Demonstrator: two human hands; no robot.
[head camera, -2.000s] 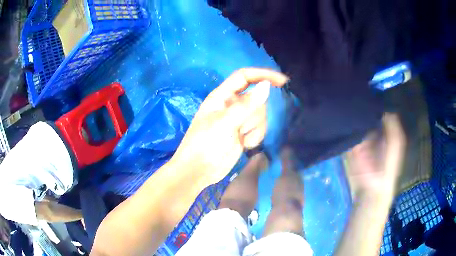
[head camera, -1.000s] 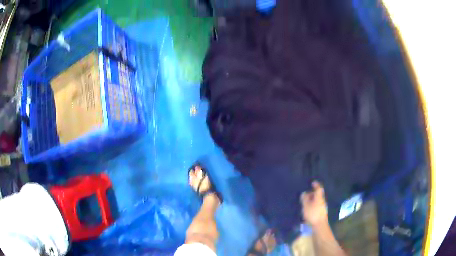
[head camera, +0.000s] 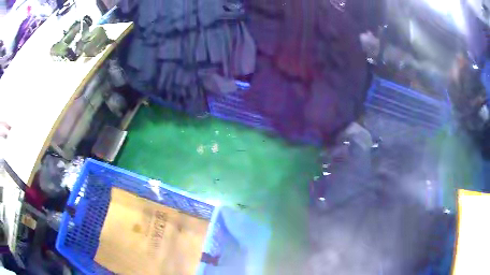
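Neither of my hands shows in this frame. A blurred heap of dark garments (head camera: 370, 215) lies nearest at the lower right, beside the right-hand table edge. A blue plastic crate (head camera: 146, 183) stands at the lower left, with brown cardboard (head camera: 153, 236) lining it. More dark garments (head camera: 188, 48) are piled over crates at the top centre, next to a purplish-black pile (head camera: 309, 80). The picture is blurred, so single pieces in the near heap cannot be told apart.
A white table (head camera: 32, 102) with a yellowish edge curves along the left, with dark green objects (head camera: 83, 43) on it. Another white tabletop corner (head camera: 475, 231) is at the lower right. Green floor (head camera: 215, 156) shows between crate and piles. A blue crate (head camera: 408, 102) stands at the right.
The view has swung up and away. My hand, my legs and the red stool have left the picture. The cardboard-lined crate now sits lower, and the far garment piles have come into view.
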